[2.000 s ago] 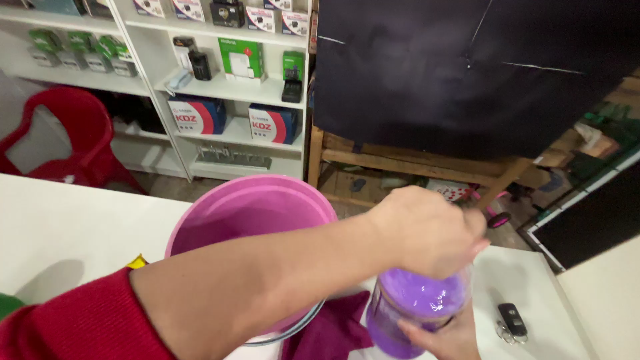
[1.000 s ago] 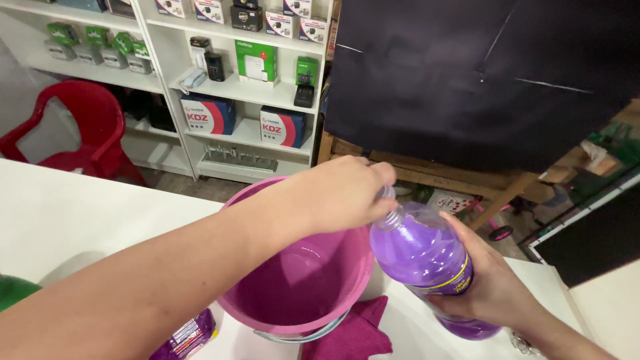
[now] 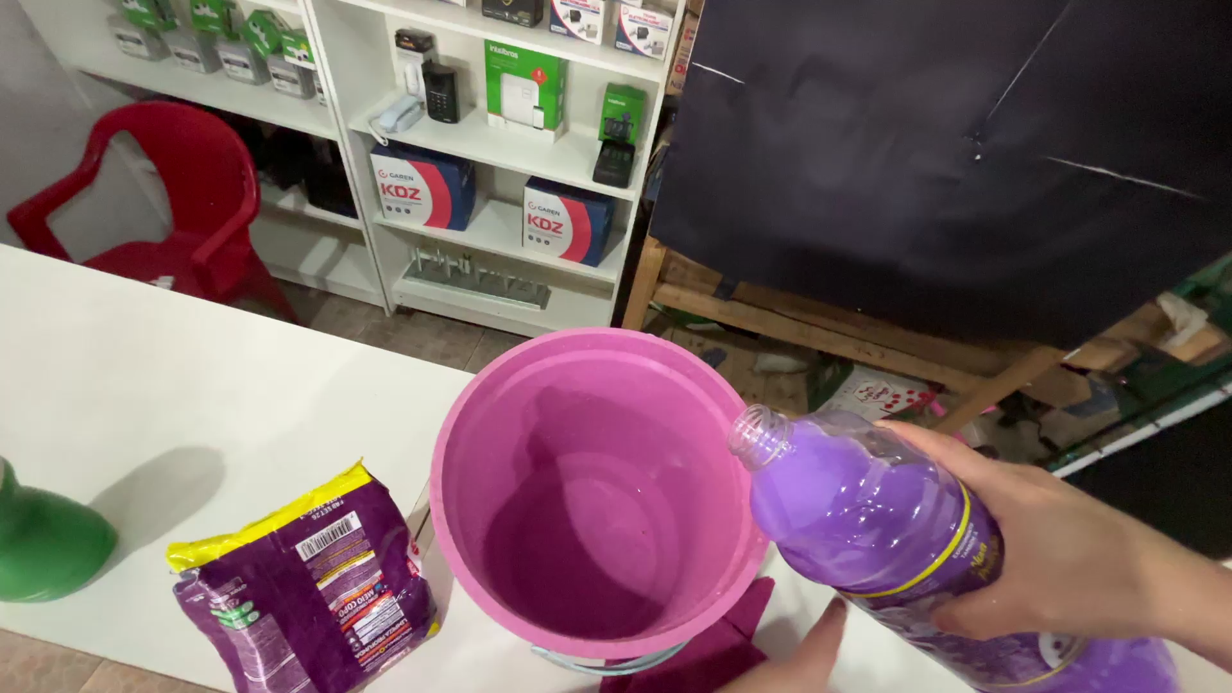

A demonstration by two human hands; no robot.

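My right hand [image 3: 1049, 549] grips a clear plastic bottle of purple liquid [image 3: 866, 500], uncapped and tilted, its mouth at the right rim of a pink plastic bucket [image 3: 597, 346]. No liquid is seen flowing out. Of my left hand [image 3: 804, 664], only part shows at the bottom edge, between bucket and bottle; whether it holds anything is hidden. A magenta cloth [image 3: 717, 650] lies partly under the bucket, beside that hand. Left of the bucket lies a purple and yellow plastic packet [image 3: 313, 587].
Everything stands on a white table [image 3: 241, 385]. A green plastic bottle [image 3: 48, 539] is at the left edge. Beyond are a red plastic chair [image 3: 183, 192], white shelves [image 3: 500, 144] with boxes, and a dark sheet [image 3: 914, 164] over a wooden frame.
My left hand has left the bottle's neck and moved down to the bottom edge. The bottle, upright earlier, now leans toward the bucket, its mouth uncovered. The view has shifted, showing more of the packet.
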